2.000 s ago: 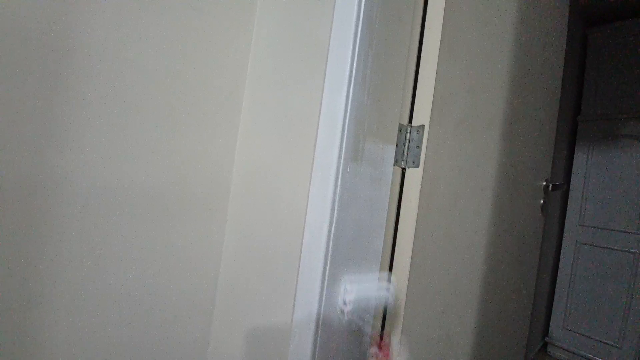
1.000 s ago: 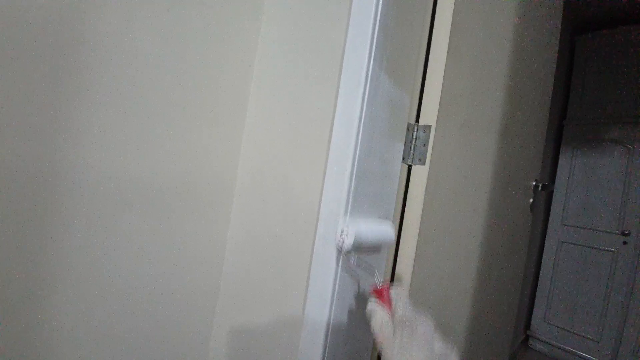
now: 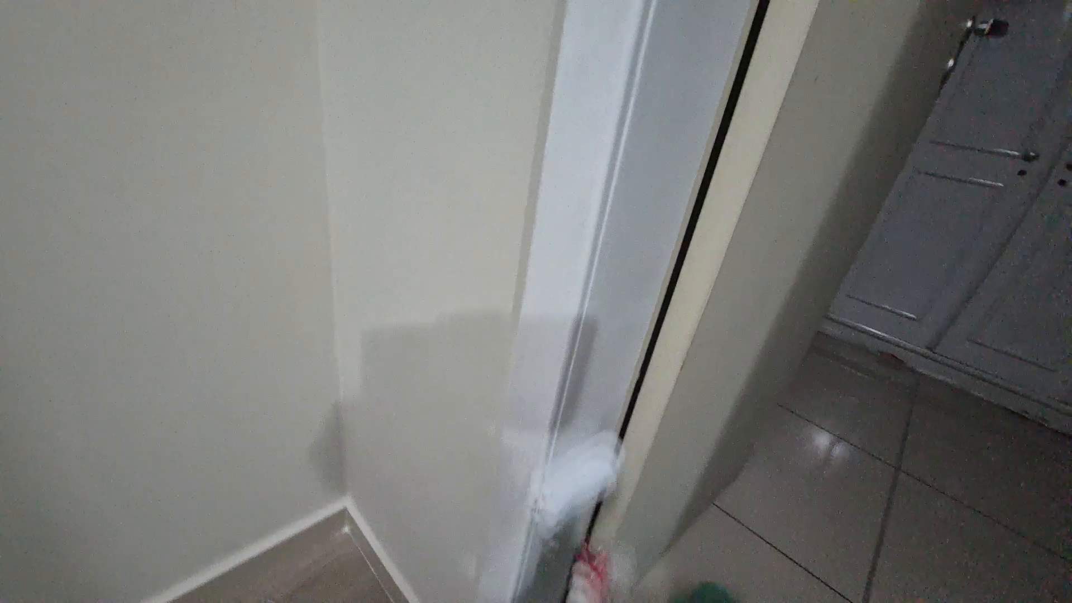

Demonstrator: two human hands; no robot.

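Observation:
A small white paint roller, blurred by motion, lies against the white-painted door frame, low in the view. Its red handle shows at the bottom edge, with my right hand shut around it. That hand is blurred and mostly cut off by the frame's edge. Wet-looking white paint covers the frame beside the dark gap along the door's hinge side. My left hand is out of view.
An open door stands right of the frame. Beyond it are a grey panelled cabinet and a tiled floor. At left, cream walls meet in a corner above a skirting board. A green object shows at the bottom edge.
The roller and my right hand have moved down the door frame, below the hinge seen earlier. The view has tilted down, bringing in the floor.

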